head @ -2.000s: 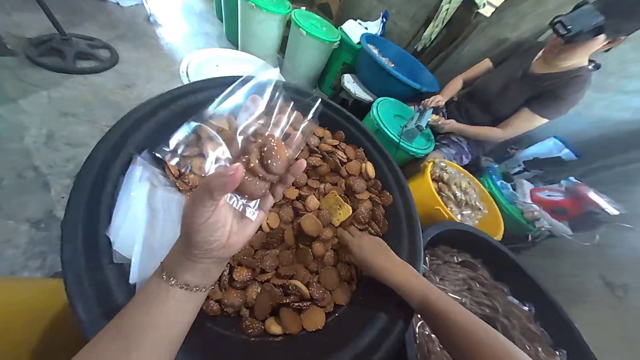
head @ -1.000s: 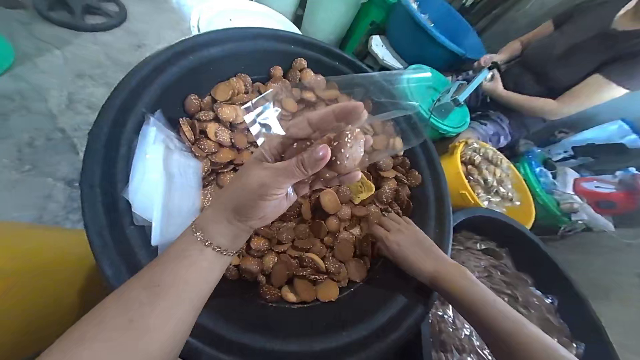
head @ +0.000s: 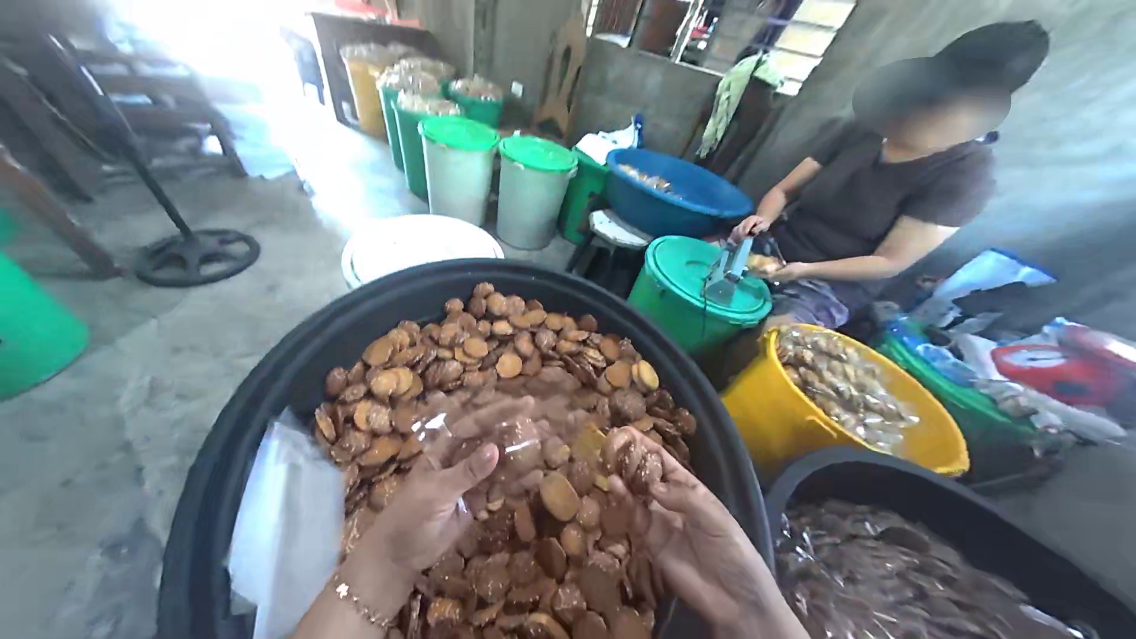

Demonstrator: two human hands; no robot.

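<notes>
A round black tub (head: 266, 355) holds many small brown cookies (head: 479, 346) with pale specks. Over the heap, my left hand (head: 426, 501) holds a clear plastic bag (head: 510, 435) with some cookies in it; the bag's outline is hard to make out. My right hand (head: 679, 524), to the right of the bag, has a few cookies (head: 635, 461) between its fingers and thumb. A small yellow piece (head: 589, 442) lies between the hands. A stack of empty clear bags (head: 288, 524) rests at the tub's left inner side.
A person (head: 887, 195) sits at the right by a green lidded bucket (head: 701, 275) with a sealing tool (head: 729, 271). Nearer are a yellow bucket (head: 754, 399) and a black tub (head: 821, 470) of packed goods. A white lid (head: 422, 244) and a fan base (head: 197, 257) are beyond the tub.
My right hand has come up out of the heap with cookies in it. My left hand, with the bag, is lower over the cookies. The view has tilted up.
</notes>
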